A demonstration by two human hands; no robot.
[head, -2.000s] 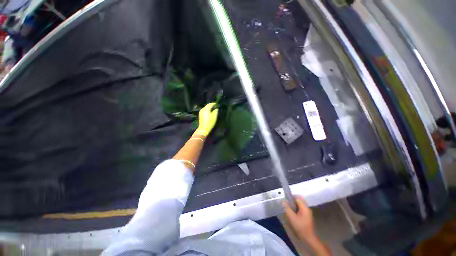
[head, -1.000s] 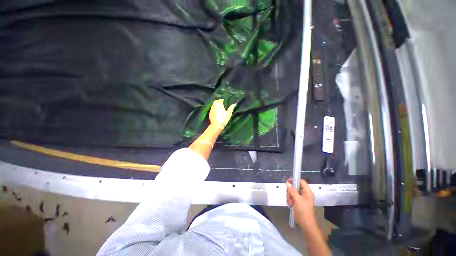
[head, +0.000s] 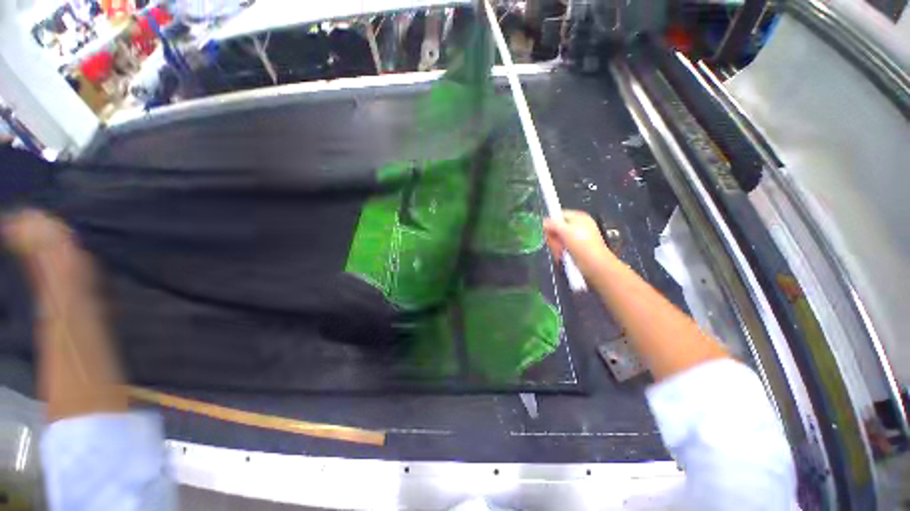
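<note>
The black fabric (head: 229, 329) covers the table from the left to the middle, with a green-lit part at its right end. My left hand (head: 40, 240), blurred at the far left, is closed on raised fabric; long folds run from it to the right. Its fingers are not clear. My right hand (head: 574, 238) is closed round the near end of a long metal bar (head: 529, 130), which slants away to the back along the fabric's right side. A yellow-tan yardstick (head: 269, 417) lies near the front edge, left of the middle.
A grey plate weight (head: 621, 357) lies right of the fabric, partly behind my right forearm. A pale tab (head: 530, 403) is at the near fabric edge. The white table rail (head: 429, 481) runs along the front. Machine rails (head: 713, 225) stand at the right. Cluttered goods lie beyond the far edge.
My left hand has moved from the green-lit area to the far left, pulling up fabric folds. My right hand has moved forward with the bar. The view has tilted up, showing the far edge.
</note>
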